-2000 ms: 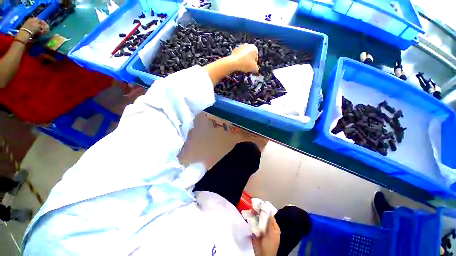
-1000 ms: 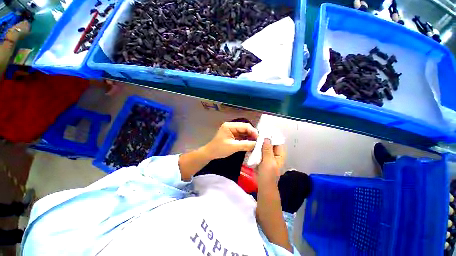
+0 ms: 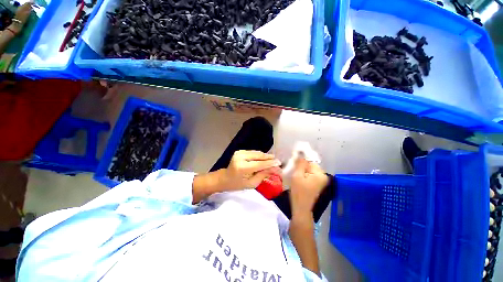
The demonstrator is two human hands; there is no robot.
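My left hand [image 3: 251,171] is above my lap, its fingers pinched around a small dark part [image 3: 283,164], of which only a tip shows. My right hand [image 3: 306,183] is just to its right, slightly blurred, shut on a crumpled white cloth [image 3: 304,150]. The two hands are close, with a small gap between them. A bright red object [image 3: 270,185] lies at my lap behind and below my left fingers. The large blue tray [image 3: 193,71] on the bench is heaped with dark parts and has a white liner corner showing.
A right blue tray [image 3: 408,98] holds a smaller heap. A left tray [image 3: 47,70] holds a red stick. A floor tray [image 3: 175,121] of dark parts is at left, near a blue stool [image 3: 66,160]. Blue crates [image 3: 380,220] stand by my right knee. A person in red is at far left.
My left hand came back from the large tray to my lap beside the cloth. Since one second ago, the hands have moved slightly apart and the view has shifted, with the trays higher in it.
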